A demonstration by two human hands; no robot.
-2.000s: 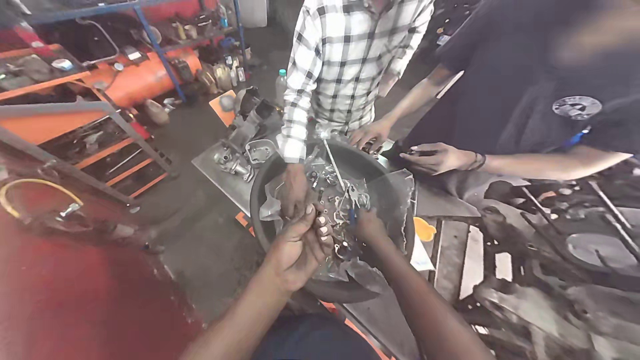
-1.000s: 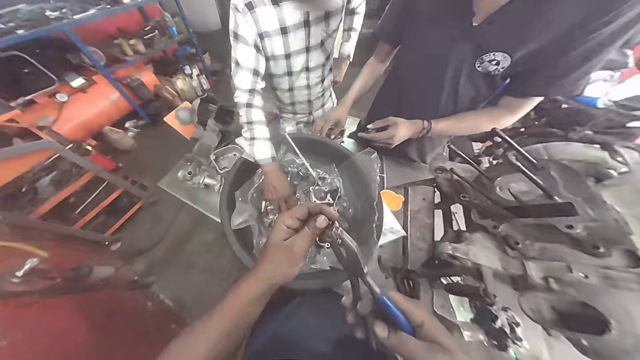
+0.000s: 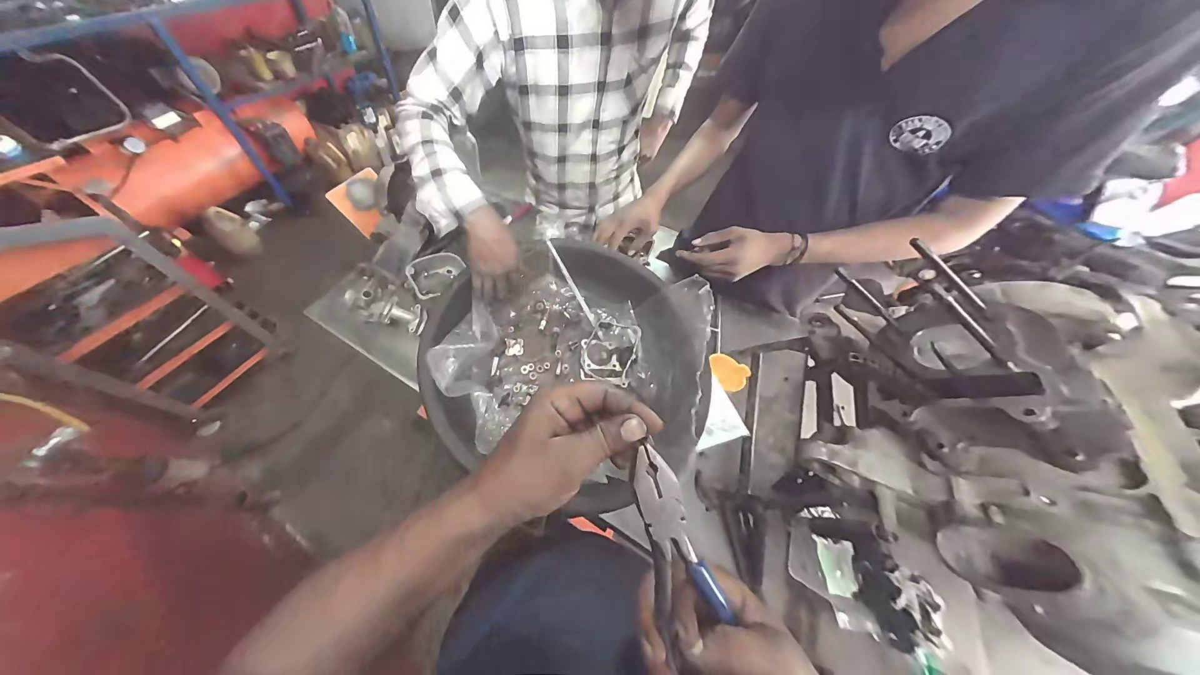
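My right hand [image 3: 722, 628] grips the handles of a pair of pliers [image 3: 662, 502], one handle blue, at the lower middle. The jaws point up and meet the fingertips of my left hand [image 3: 553, 445]. Those fingers are pinched together at the jaw tips; whether a small part is between them is hidden. Beyond my hands is a round dark tub [image 3: 670, 375] lined with clear plastic film [image 3: 461, 356]. In it lie small metal rings and fittings [image 3: 534, 367], a thin metal gasket or frame [image 3: 609, 352] and a pale rod [image 3: 570, 281].
A person in a checked shirt [image 3: 572, 112] reaches into the tub's far left side. Another person in a dark shirt [image 3: 844, 122] handles small parts beyond the tub. Metal castings [image 3: 382, 305] sit left, large engine parts [image 3: 1012, 450] right, an orange-framed rack [image 3: 178, 337] far left.
The pliers were over the tub two seconds ago; they are now nearer me, jaws at my left fingertips. The checked-shirt person's hand has moved back toward the tub's far rim.
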